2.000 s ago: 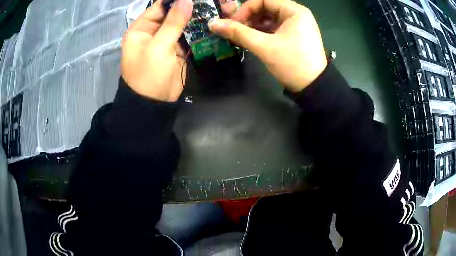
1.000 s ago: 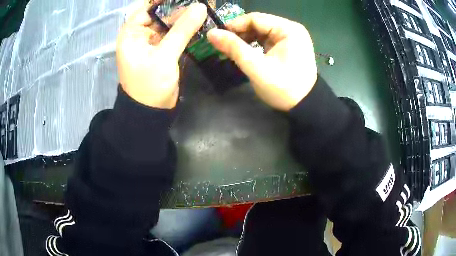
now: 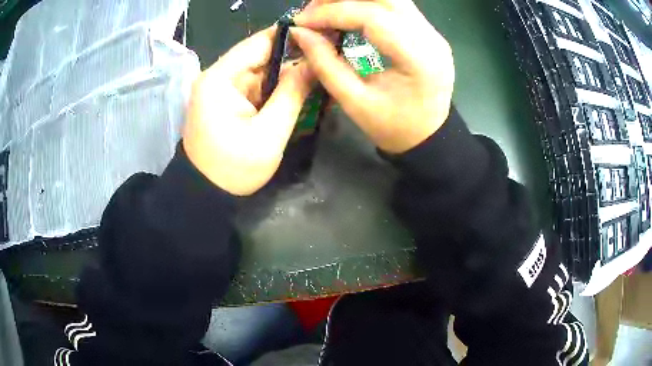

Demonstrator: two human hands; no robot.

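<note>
My left hand (image 3: 239, 118) grips a black phone-sized housing (image 3: 276, 63), tilted so that its narrow edge shows between thumb and fingers. My right hand (image 3: 379, 75) has its thumb and index finger pinched together at the upper end of the housing; whether they hold a small part there is hidden. A strip of green board shows below the fingers, inside or behind the housing. Another green and silver circuit board (image 3: 363, 57) shows behind my right hand's fingers, partly covered.
At left, a tray is covered by a translucent white ribbed sheet (image 3: 86, 129). At right stands a tall stack of black-edged trays (image 3: 572, 129) with black housings. A brown carton (image 3: 636, 300) is at lower right. A small white piece (image 3: 236, 4) lies at the top.
The housing has been tilted up onto its edge and both hands have come closer together. My right fingers have moved to its upper end. The view has shifted slightly.
</note>
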